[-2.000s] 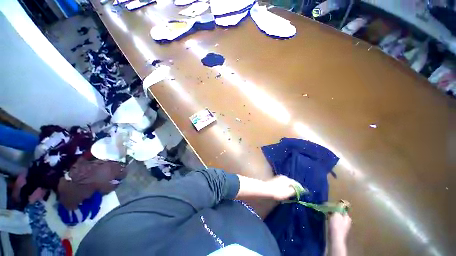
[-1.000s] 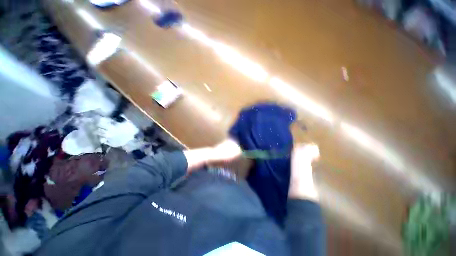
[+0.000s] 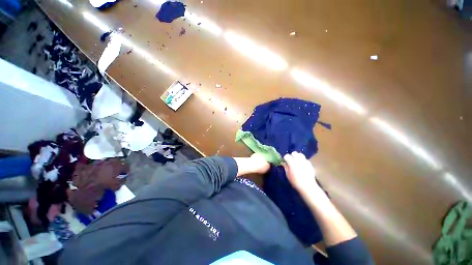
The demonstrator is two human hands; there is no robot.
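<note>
A navy fabric bundle (image 3: 287,124) with tiny white specks lies on the brown table in front of me, its upper end spread out and its lower part running toward my body. A light-green cloth strip (image 3: 253,145) crosses its middle, with one end lying out to the left. My left hand (image 3: 260,164) holds the strip at the bundle's left side. My right hand (image 3: 298,168) is on top of the bundle, its fingers closed on the strip beside my left hand. The fingertips partly hide the strip.
A small white-green box (image 3: 177,96) lies near the table's left edge. A navy scrap (image 3: 171,11) and white paper (image 3: 109,54) lie farther off. A heap of green strips (image 3: 455,235) is at lower right. Cloth heaps (image 3: 98,181) cover the floor at left.
My hands have come together over the bundle, after holding the green strip stretched across it. The strip now sits against the bundle's middle. The view has shifted, bringing the green heap in at right.
</note>
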